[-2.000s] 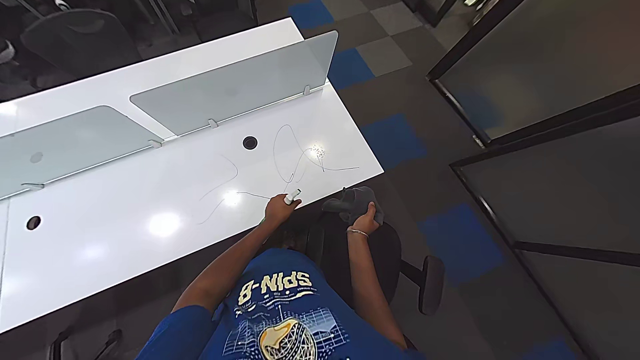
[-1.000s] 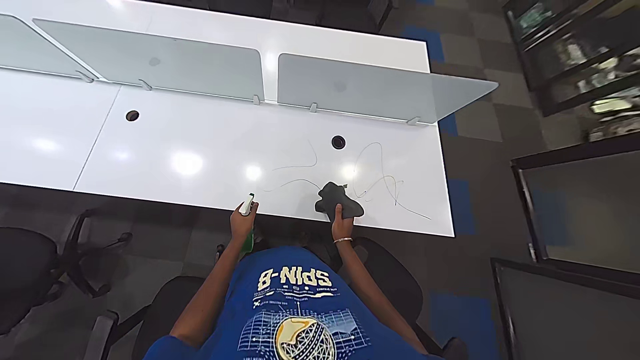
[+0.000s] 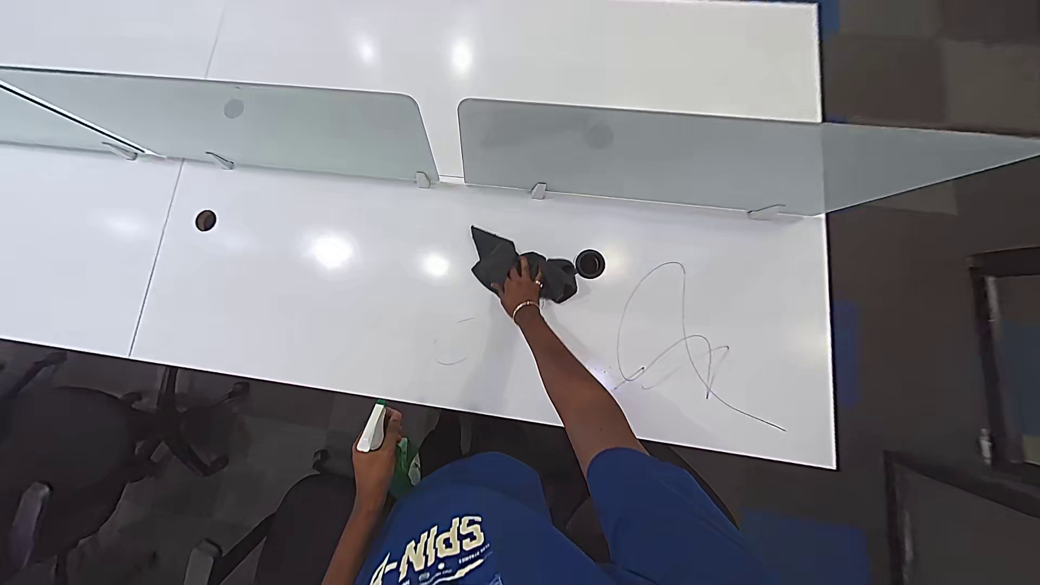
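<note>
A dark grey cloth [image 3: 559, 280] lies bunched on the white desk [image 3: 268, 325], and my right hand [image 3: 520, 288] presses on it with fingers bent, just left of a round cable hole [image 3: 590, 263]. Below the desk's near edge, my left hand [image 3: 378, 455] grips a spray bottle [image 3: 372, 428] with a white trigger head and a green body, partly hidden by the hand. Thin dark looping lines [image 3: 684, 337] mark the desk to the right of my right arm. Fainter, broken marks [image 3: 453, 357] show to the left of that arm.
Frosted glass dividers [image 3: 650, 154] stand on clamps along the desk's middle. A second cable hole [image 3: 205, 220] is at the left. Black office chairs [image 3: 65, 455] stand along the near edge, and dark framed panels [image 3: 1007, 349] are at the right.
My right hand has moved with the cloth farther in over the desk, toward the dividers. Part of the line left of the loops is gone. The view has shifted.
</note>
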